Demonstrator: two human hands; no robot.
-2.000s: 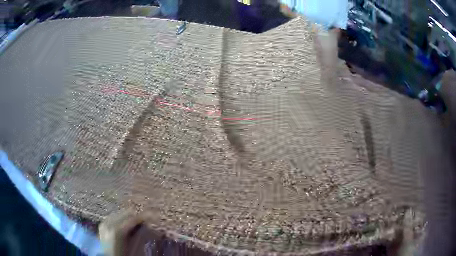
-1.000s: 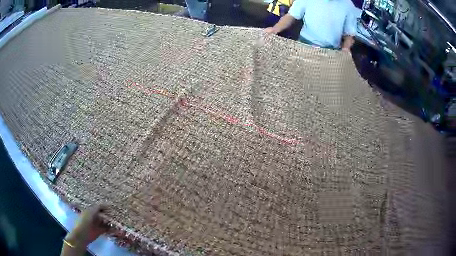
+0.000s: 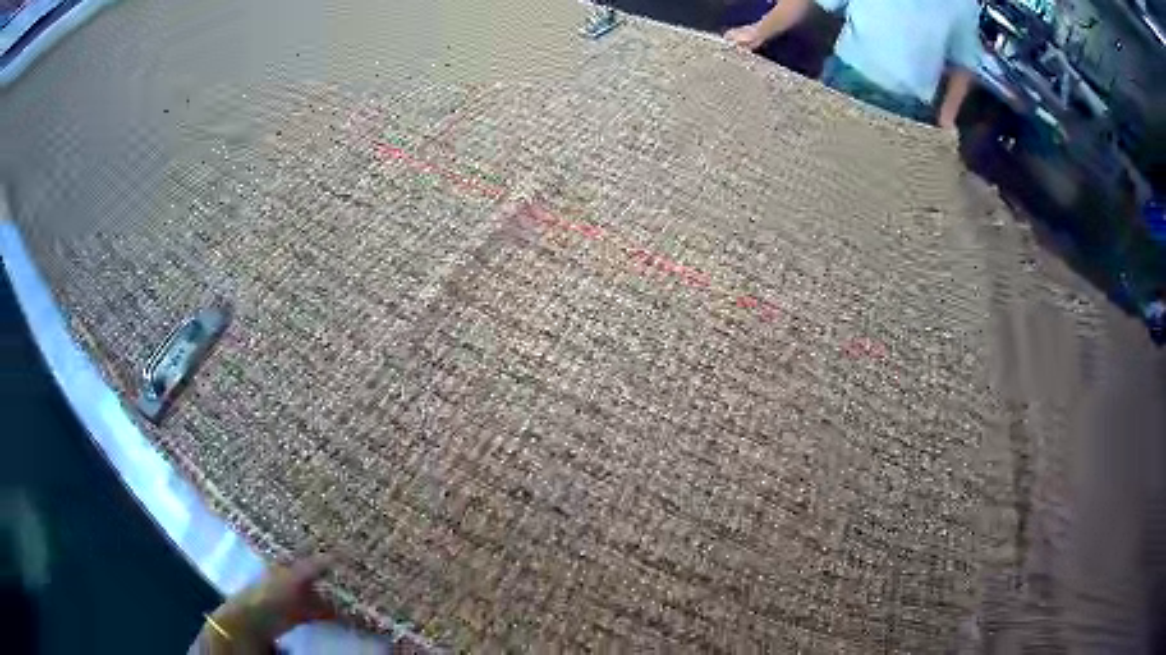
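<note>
Brown-beige nubby fabric (image 3: pixel 601 422) covers most of the view, lying mostly flat, with a fuzzy edge along the near left side. A thin broken red laser line (image 3: pixel 665 266) crosses it. My left hand (image 3: pixel 271 601), with a thin yellow band at the wrist, is at the fabric's near edge at the lower left. Its fingertips touch the edge and are blurred, so their grip is unclear. A grey metal clamp (image 3: pixel 186 362) sits near the left edge. My right hand is out of the picture.
A white-blue paper strip (image 3: pixel 179 522) shows beside the near fabric edge, with dark floor (image 3: pixel 77 537) beyond. A second clamp (image 3: pixel 598 22) sits at the far edge. A person in a light shirt (image 3: pixel 895 49) stands there, both hands at the fabric. Loose ridges (image 3: pixel 1023 397) run down the right.
The long creases across the middle have largely flattened. The view has shifted, and the far person shows clearly after being blurred. My left hand stays at the near edge, a little further right in view.
</note>
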